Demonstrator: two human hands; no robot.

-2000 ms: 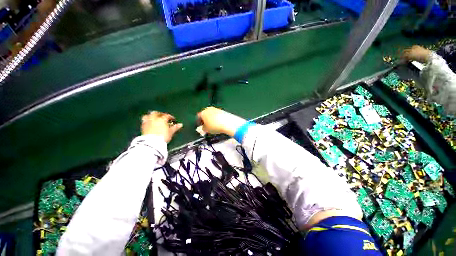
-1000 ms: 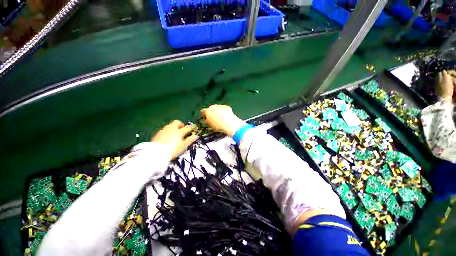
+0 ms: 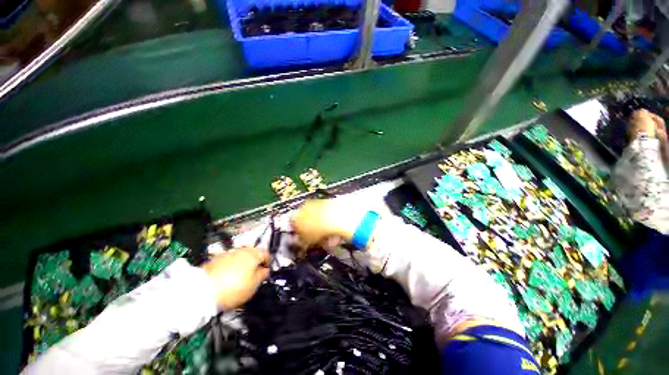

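Note:
My left hand [image 3: 238,277] is bare and sits at the upper left edge of a heap of black cable leads [image 3: 330,315]. Its fingers are bent at the leads; whether they grip one is not clear. My right hand [image 3: 317,223], with a blue wristband [image 3: 365,229], is just right of it at the heap's top edge, fingers bent down and blurred. A dark lead [image 3: 275,242] stands between the hands. Two small yellow circuit boards [image 3: 284,187] lie side by side on the green conveyor belt, just beyond my right hand.
Trays of green and yellow boards lie left [image 3: 55,282] and right [image 3: 506,234]. Dark leads [image 3: 317,126] lie on the belt [image 3: 183,146]. A metal post [image 3: 491,80] rises beyond the right tray. A blue bin [image 3: 308,45] stands beyond the belt. Another person's hands [image 3: 647,126] work at far right.
Both hands have moved back from the belt edge to the cable heap. Two yellow boards now lie visible on the belt where the hands were.

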